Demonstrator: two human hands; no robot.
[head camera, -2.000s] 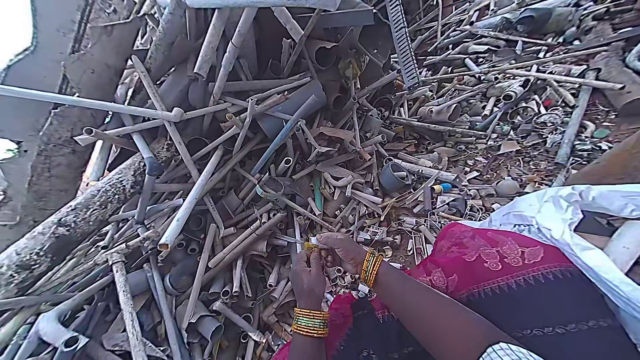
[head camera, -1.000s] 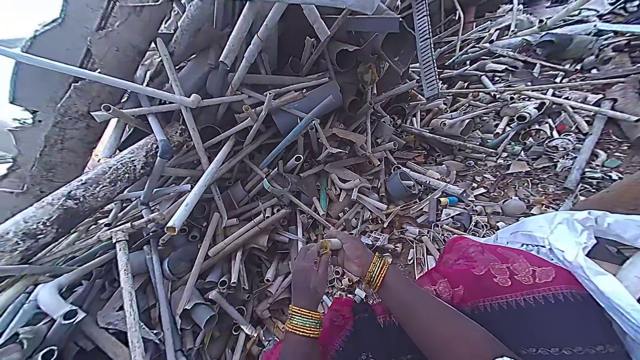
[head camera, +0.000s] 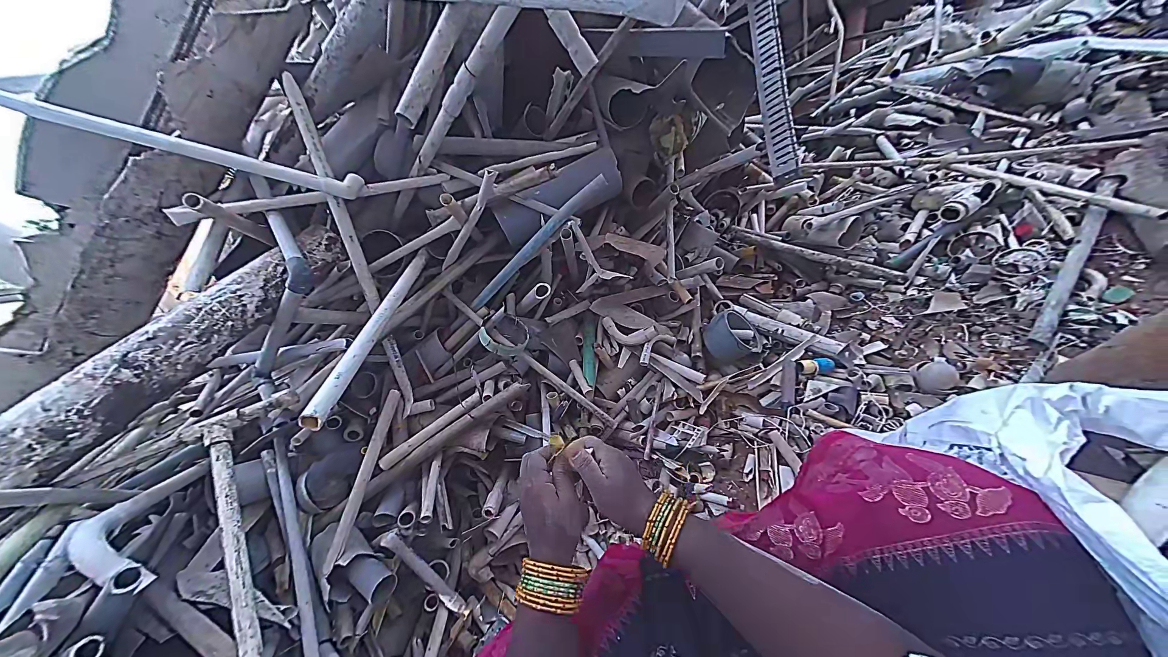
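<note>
My left hand (head camera: 549, 502) and my right hand (head camera: 613, 482) meet at the lower middle of the head view, fingertips together over the scrap pile. Between them they pinch a small yellowish piece (head camera: 557, 443), mostly covered by the fingers; its exact kind cannot be told. Bangles circle both wrists. Around the hands lie broken plastic pipe pieces, among them a brownish pipe (head camera: 456, 427) to the left and a short grey pipe section (head camera: 730, 336) above right.
A heap of long pipes, such as a white pipe (head camera: 365, 342) and a grey elbow pipe (head camera: 100, 543), fills the left. A thick crusted pole (head camera: 155, 356) slants there. At the right are a white sheet (head camera: 1022, 406), a slatted strip (head camera: 774, 91) and small scattered scrap.
One second ago a pale, yellowish piece stuck out between the fingers; now the fingertips cover most of it. The hands stay close together over the same part of the heap.
</note>
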